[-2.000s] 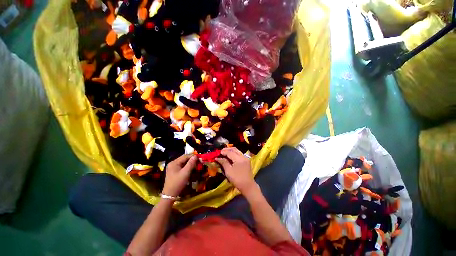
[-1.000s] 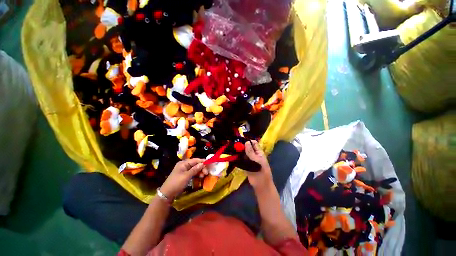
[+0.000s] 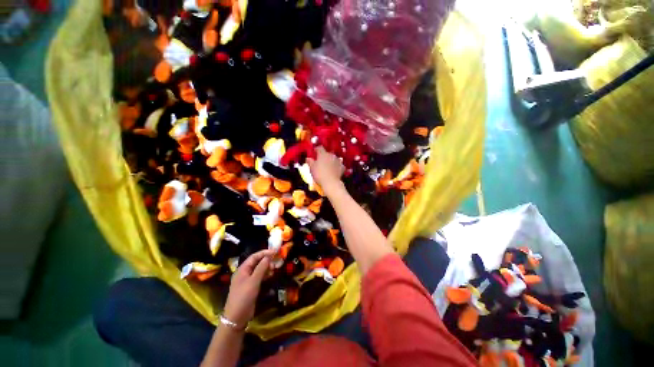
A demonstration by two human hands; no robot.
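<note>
Small red hats (image 3: pixel 344 140) with white dots lie heaped below a clear, pink-red plastic bag (image 3: pixel 373 57). My right hand (image 3: pixel 326 170) is at the near edge of this heap, its fingertips against the red pieces; whether it grips one is unclear. My left hand (image 3: pixel 248 281) is low over the near side of the pile, thumb and fingers close together beside a white and orange toy part; I cannot tell if it holds anything. Black, white and orange plush penguins (image 3: pixel 174 201) fill the yellow sack (image 3: pixel 100 179).
A white woven sack (image 3: pixel 566 265) with more penguins stands at my right. The yellow sack's rim lies over my legs. Full yellow sacks (image 3: pixel 631 244) and a hand truck or similar (image 3: pixel 548 89) stand far right. A pale sack (image 3: pixel 29 201) is at left.
My right hand has left the penguin and red piece near my lap and moved forward to the hats. The penguin is gone from my hands. Orange feet now show at the white sack's left side.
</note>
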